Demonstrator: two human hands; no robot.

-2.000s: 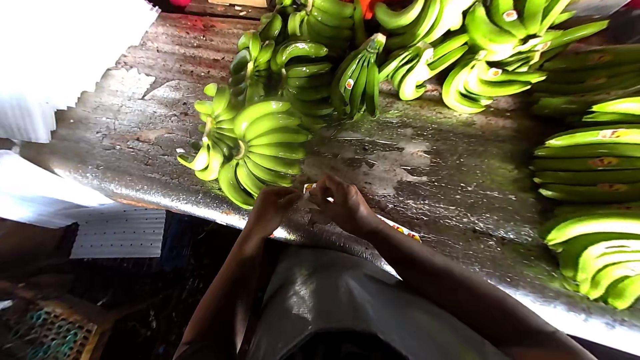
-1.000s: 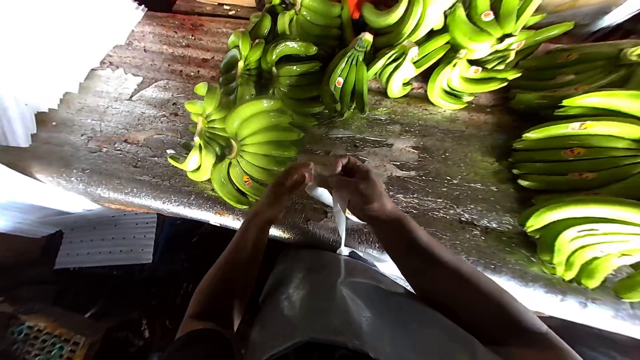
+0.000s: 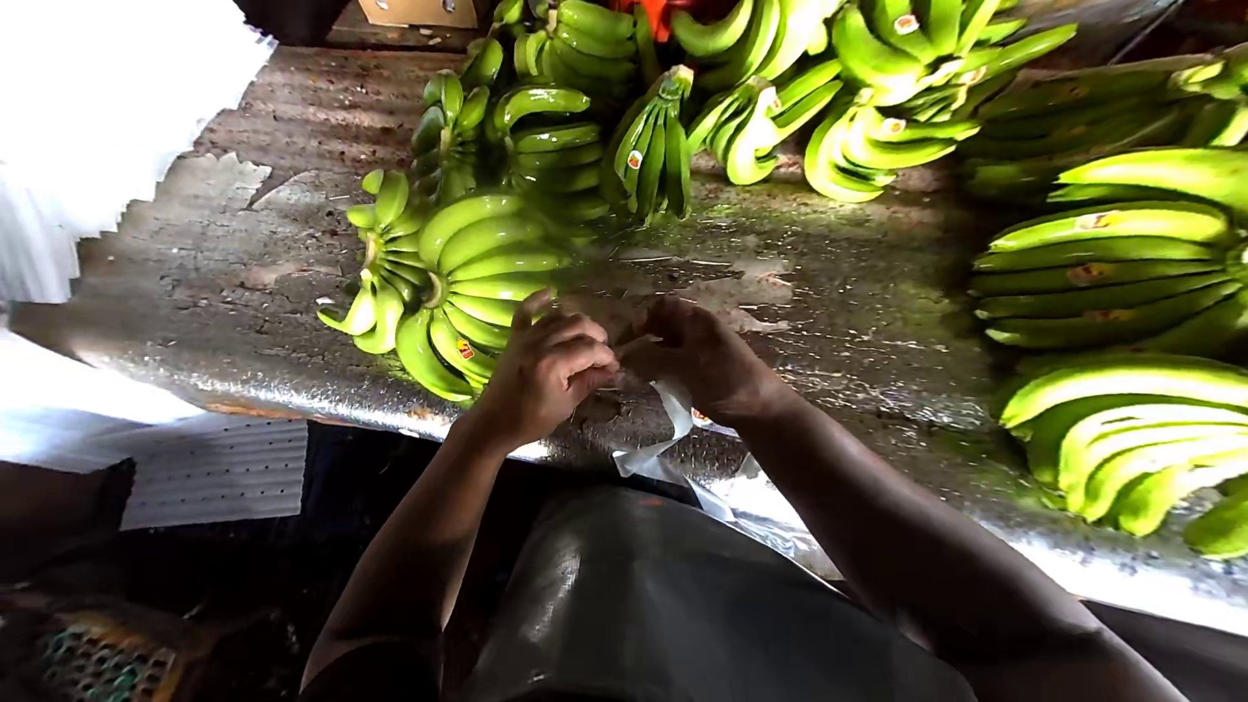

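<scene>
Just right of a hand of green bananas (image 3: 487,263), my left hand (image 3: 561,366) is raised with curled fingers; whether it pinches anything is too small to tell. My right hand (image 3: 692,351) faces it, fingers bent, nearly touching the left fingertips. A thin whitish sticker backing strip (image 3: 673,429) hangs below my right hand toward the table's front edge, seemingly held in that hand. One banana beside my left hand bears a small sticker (image 3: 464,348). A smaller banana cluster (image 3: 385,263) adjoins it on the left.
More green banana hands (image 3: 653,146) lie along the back of the worn table (image 3: 858,283). Large banana hands (image 3: 1111,273) are stacked at the right. White corrugated sheeting (image 3: 107,117) is at the upper left, and a plastic crate (image 3: 102,663) is low at the left.
The whitish strip hangs in a different shape below my right hand. Both hands remain close together in front of the bananas, with the fingers moved slightly.
</scene>
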